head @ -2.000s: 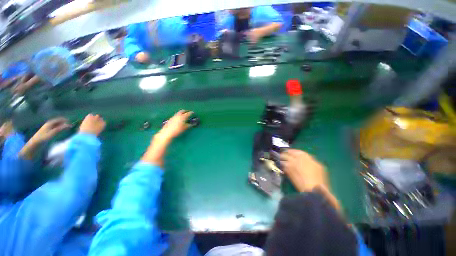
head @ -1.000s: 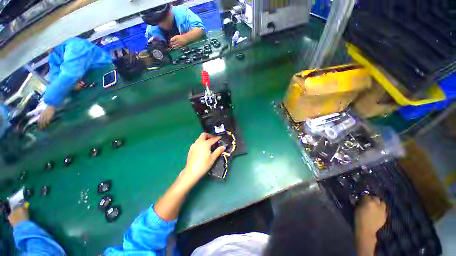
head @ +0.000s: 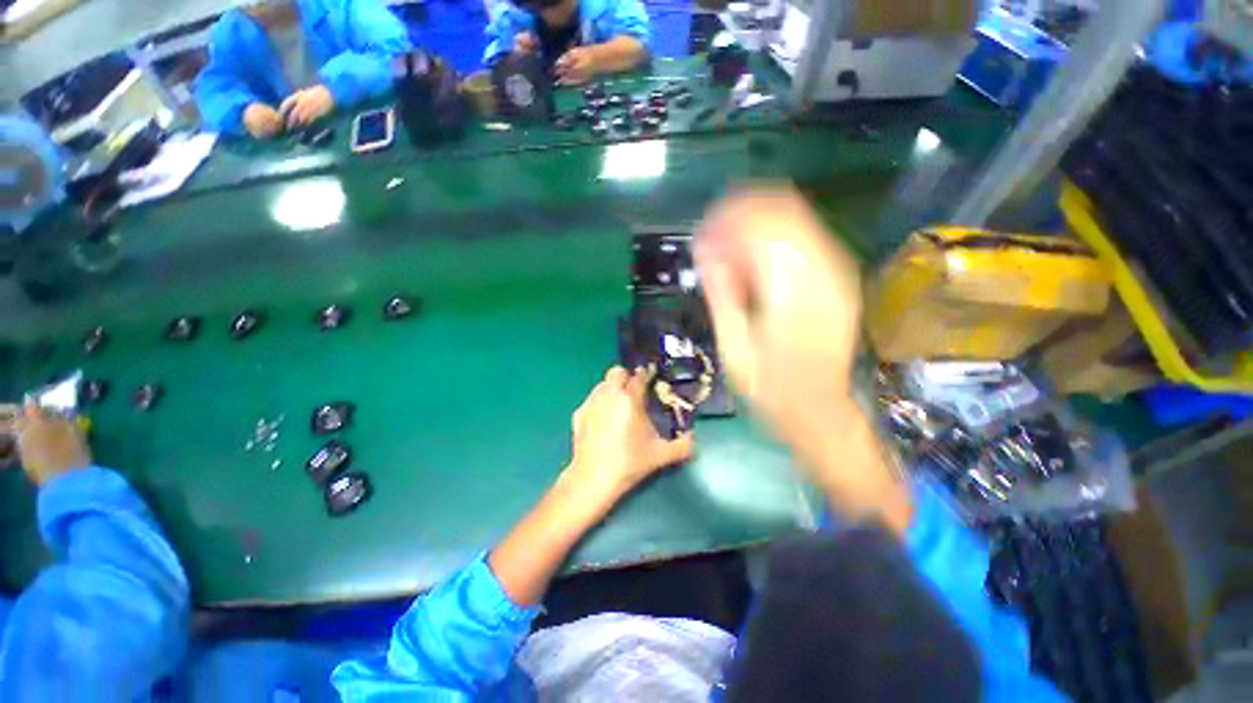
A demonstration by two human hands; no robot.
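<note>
The black toggle-clamp press fixture (head: 660, 261) stands upright on the green mat in front of me. Its gold-edged nest (head: 683, 392) is at the lower end. My left hand (head: 625, 433) is at the left of the nest, fingers on its edge; whether it grips a part cannot be told. My right hand (head: 783, 309) is raised, blurred, over the fixture's upper right. It hides the red clamp handle, so its grip cannot be told. Black device units (head: 329, 459) lie at the left in a short column, with more in a row behind.
Fittings in clear plastic (head: 1010, 446) lie at the right, beside a yellow-taped box (head: 983, 295). The parts tray (head: 1072, 597) is low at the right. Pale specks (head: 264, 434) lie on the mat. A neighbour's hand (head: 52, 442) is at far left; two workers sit opposite.
My right hand has moved from the parts tray up to the top of the fixture. My left hand stays at the nest. The camera view has shifted.
</note>
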